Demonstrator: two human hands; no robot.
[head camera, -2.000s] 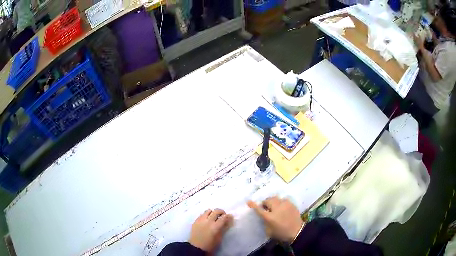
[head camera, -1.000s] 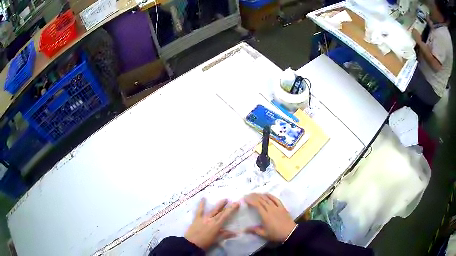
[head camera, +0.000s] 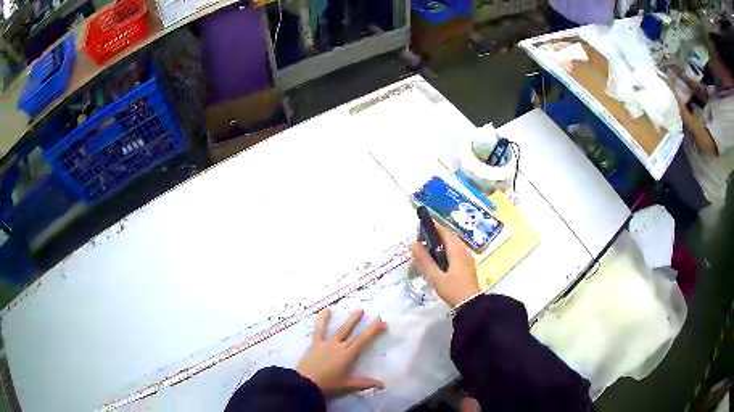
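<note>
A thin white semi-sheer garment piece (head camera: 414, 342) lies on the white table at the near edge, hard to tell from the tabletop. My left hand (head camera: 342, 354) lies flat on it with fingers spread. My right hand (head camera: 455, 269) is closed around the black upright part of a small bottle (head camera: 431, 237); its clear base shows below and left of my fingers. The bottle is tilted slightly, its top beside the smartphone (head camera: 459, 211). Whether the base touches the table, I cannot tell.
The phone lies on white paper and a yellow-tan card (head camera: 517, 251). Behind are a blue strip (head camera: 475, 190) and a white roll (head camera: 485, 173). A tape measure (head camera: 265, 331) runs along the tabletop. Pale fabric (head camera: 616, 314) hangs at right. A person (head camera: 716, 137) sits at a far table.
My right hand has left the white piece, moved forward and taken hold of the black bottle top. My left hand stays on the piece, its fingers spread. The view has shifted slightly.
</note>
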